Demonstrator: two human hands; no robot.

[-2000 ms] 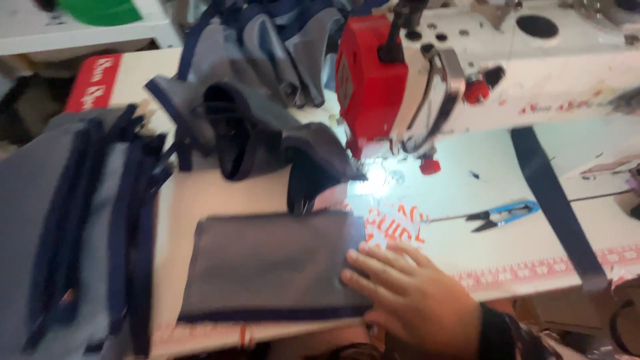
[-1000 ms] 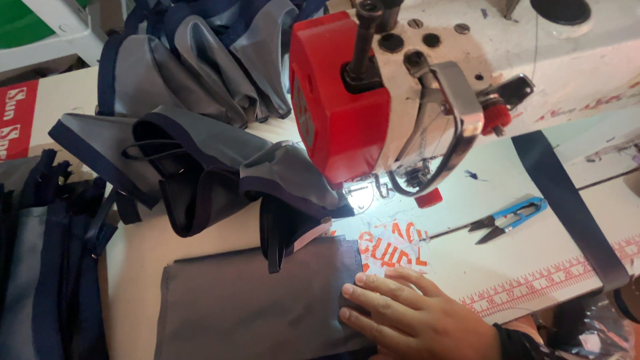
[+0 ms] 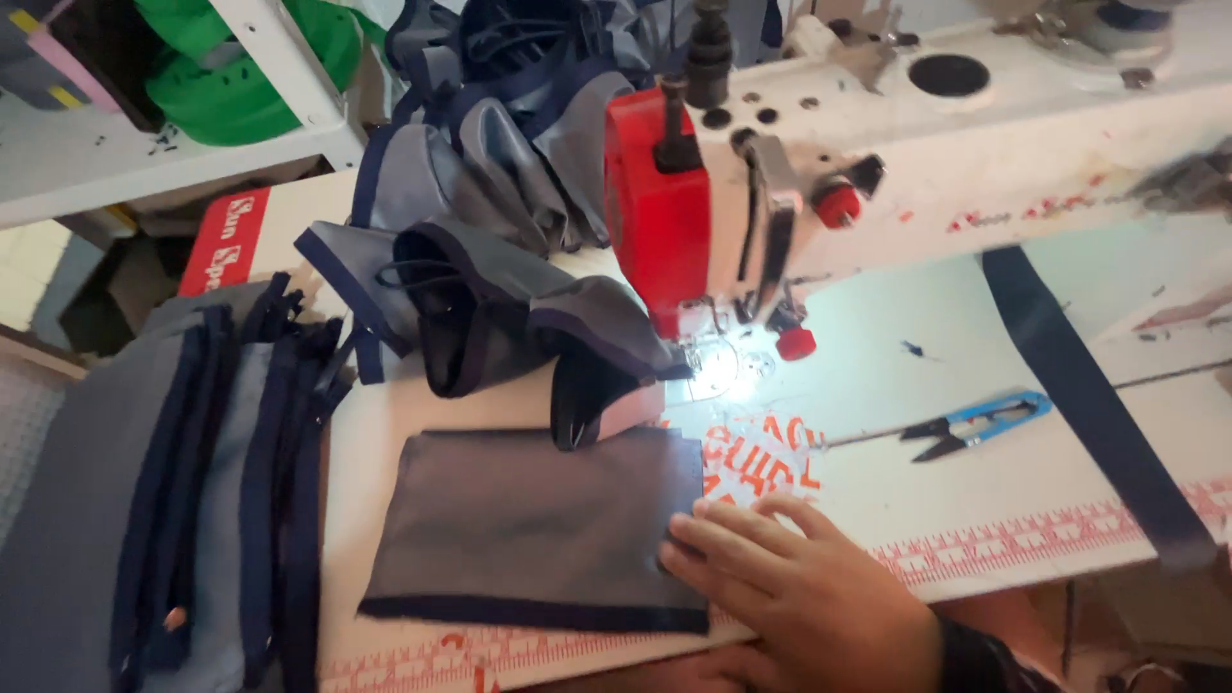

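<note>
A grey fabric panel with navy edging (image 3: pixel 539 529) lies flat on the sewing machine table. My right hand (image 3: pixel 789 568) rests its fingertips on the panel's right edge, fingers slightly spread. My left hand cannot be made out clearly; a small skin-toned spot shows low on the stack of grey and navy fabric pieces (image 3: pixel 212 481) at left. Above the panel, bunched navy-edged grey pieces (image 3: pixel 481 298) reach the lit presser foot area (image 3: pixel 707 371) of the white sewing machine (image 3: pixel 962 183). Blue-handled thread snips (image 3: pixel 991 419) lie to the right.
A red machine head cover (image 3: pixel 659 212) stands above the needle area. A navy strip (image 3: pixel 1088 385) crosses the table at right. Printed measuring tape (image 3: pixel 962 549) runs along the front edge. More grey and navy fabric (image 3: pixel 520 125) is heaped behind, beside a white shelf (image 3: pixel 279 58).
The view has shifted over these frames. My right hand stays at the panel's right edge, and nothing else has plainly changed.
</note>
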